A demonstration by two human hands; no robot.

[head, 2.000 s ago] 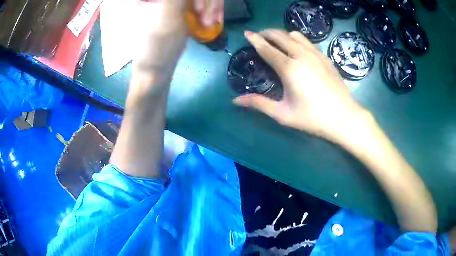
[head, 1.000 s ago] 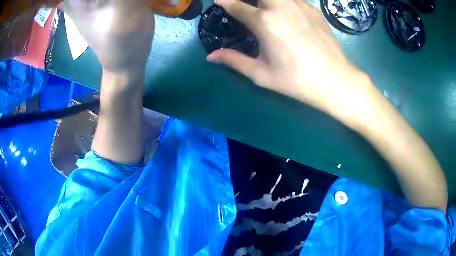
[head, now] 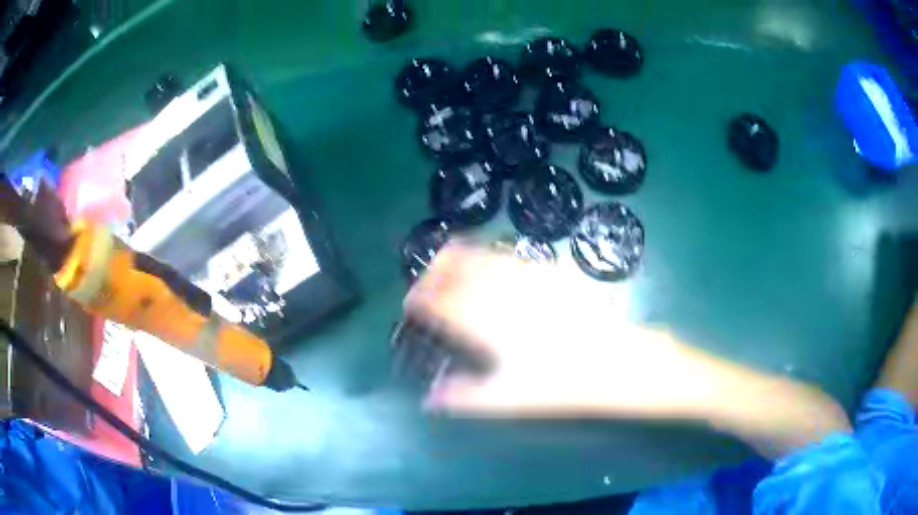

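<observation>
My right hand (head: pixel 533 337) is blurred by motion, in the middle of the view. Its fingers and thumb close around a black round housing (head: pixel 421 354), partly hidden by them. The orange electric screwdriver (head: pixel 166 314) is at the left, its dark tip pointing down and right, short of the housing. No hand is visible on it; my left hand is not in view. The screw feeder (head: pixel 226 191), a box with a pale top, stands behind the screwdriver. Several black round housings (head: pixel 545 201) lie grouped beyond my right hand; some show silvery inner detail.
A black cord (head: pixel 101 412) curves along the lower left. White paper (head: pixel 186 392) and a red-pink item (head: pixel 101 186) are at the left. A single black part (head: pixel 753 142) and a bright blue object (head: pixel 874 116) are at the right. Another person's forearm (head: pixel 906 347) shows at the right edge.
The view has swung up and now shows the feeder and more housings. My left hand and forearm have left the picture. My right hand has gone from resting over the housing to gripping it.
</observation>
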